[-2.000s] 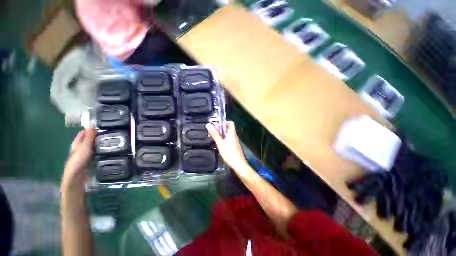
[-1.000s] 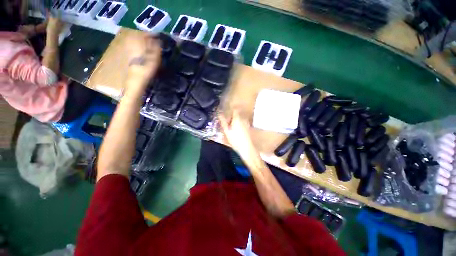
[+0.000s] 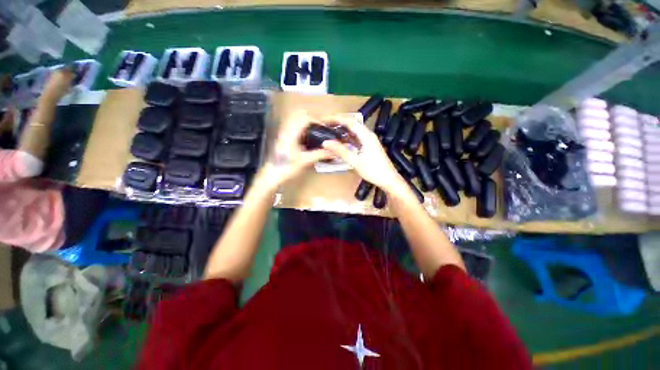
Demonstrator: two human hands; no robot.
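Note:
My left hand (image 3: 293, 148) and my right hand (image 3: 362, 150) are close together over the bench, both blurred. Between them they hold a black unit (image 3: 318, 135), partly covered by the fingers. A white box or insert (image 3: 334, 167) shows under and behind the hands. A clear blister tray (image 3: 204, 194) with rows of black rounded-rectangle units (image 3: 189, 142) lies left of my left hand. A loose pile of black oblong units (image 3: 443, 148) lies right of my right hand.
White inserts with black units (image 3: 305, 71) stand in a row beyond the tan bench (image 3: 103, 155). A clear bag (image 3: 553, 191) and pale pink-white pieces (image 3: 628, 162) lie at right. A neighbour's arm (image 3: 43, 115) is at far left. Blue stools (image 3: 579, 278) and stacked trays (image 3: 163, 249) are below.
The filled blister tray, earlier held in both hands, now lies on the bench at left. Both hands have let it go, come together over the white box, and taken hold of a black unit.

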